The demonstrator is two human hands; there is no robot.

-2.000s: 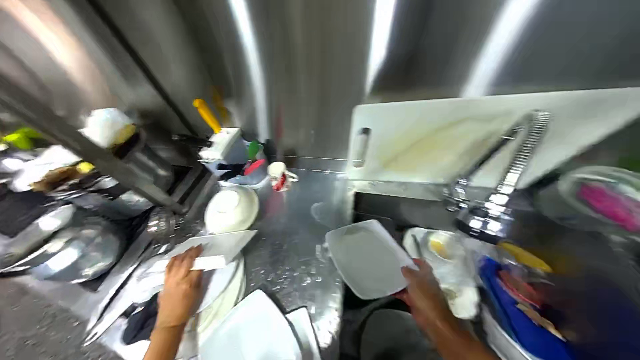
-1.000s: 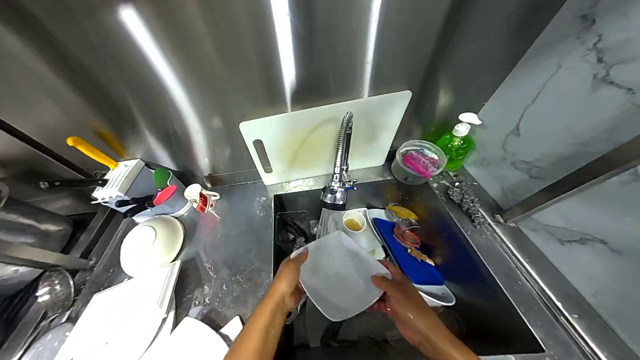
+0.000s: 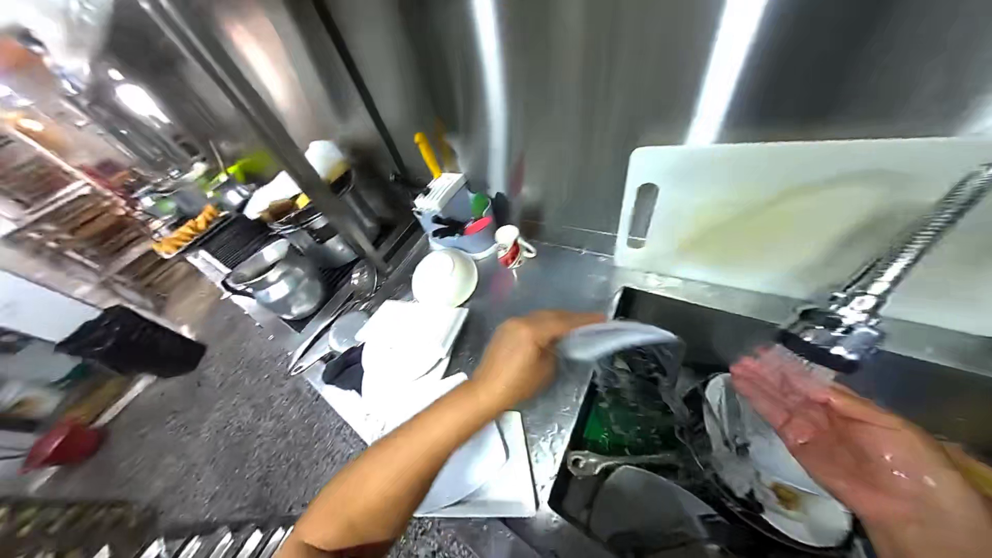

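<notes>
My left hand (image 3: 521, 358) is closed on the edge of a pale dish (image 3: 618, 339), blurred and seen nearly edge-on above the sink's left rim. Palm up and wet, my right hand (image 3: 841, 434) holds nothing under the spray head (image 3: 825, 341) of the spring faucet. Below it in the sink lie a plate with food scraps (image 3: 806, 508), a pan with a metal handle (image 3: 643, 496) and something green (image 3: 628, 422). White plates (image 3: 473, 473) and a white bowl (image 3: 445, 277) stand on the steel counter to the left.
A white cutting board (image 3: 775, 225) leans on the wall behind the sink. Near the bowl are a red-and-white mug (image 3: 511, 248) and a utensil holder (image 3: 457, 221). Further left are a metal pot (image 3: 277, 283), a ladle (image 3: 363, 279) and a black bin (image 3: 130, 341).
A second ago both hands held a square white plate over the sink; now my left hand alone holds a dish, further left, and my right is off it. The view has swung left.
</notes>
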